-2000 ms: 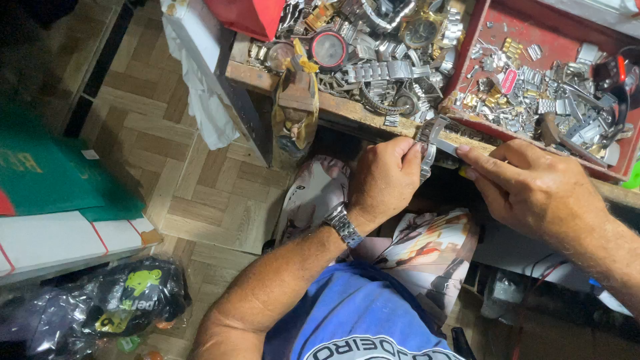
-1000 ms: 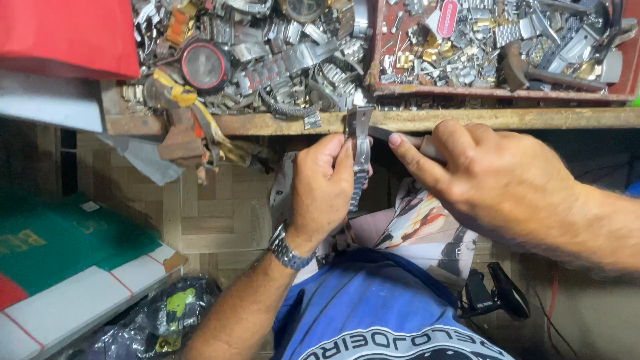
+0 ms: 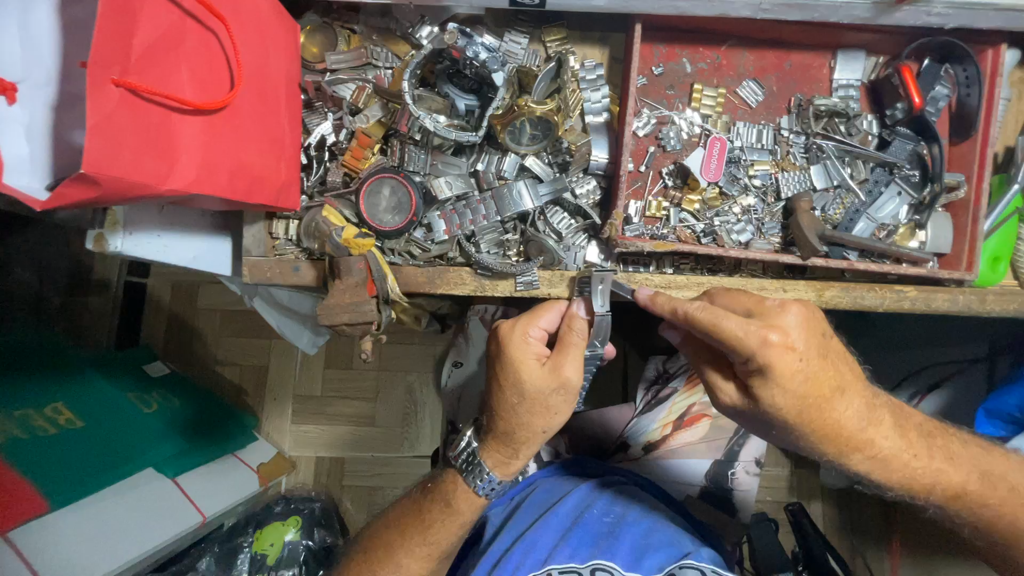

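Note:
My left hand [image 3: 532, 372] grips a silver metal watch band [image 3: 598, 324] by its clasp end, just off the front edge of the wooden bench. The band hangs down behind my fingers, and its lower part is partly hidden. A narrow metal tool [image 3: 624, 290] is in my right hand [image 3: 752, 344], its index finger stretched along it, the tip at the clasp. Most of the tool is hidden by the hand. A steel wristwatch [image 3: 474, 462] is on my left wrist.
Behind the bench's wooden edge [image 3: 448, 282] lies a heap of watches and bands [image 3: 480, 212]. A red tray [image 3: 680, 60] holds loose links, pins and a small hammer [image 3: 808, 228]. A small vise [image 3: 350, 296] sits on the edge, beside a red paper bag [image 3: 192, 144].
The view has shifted. Both hands stay at the bench edge with the band and the tool; no grip has plainly changed.

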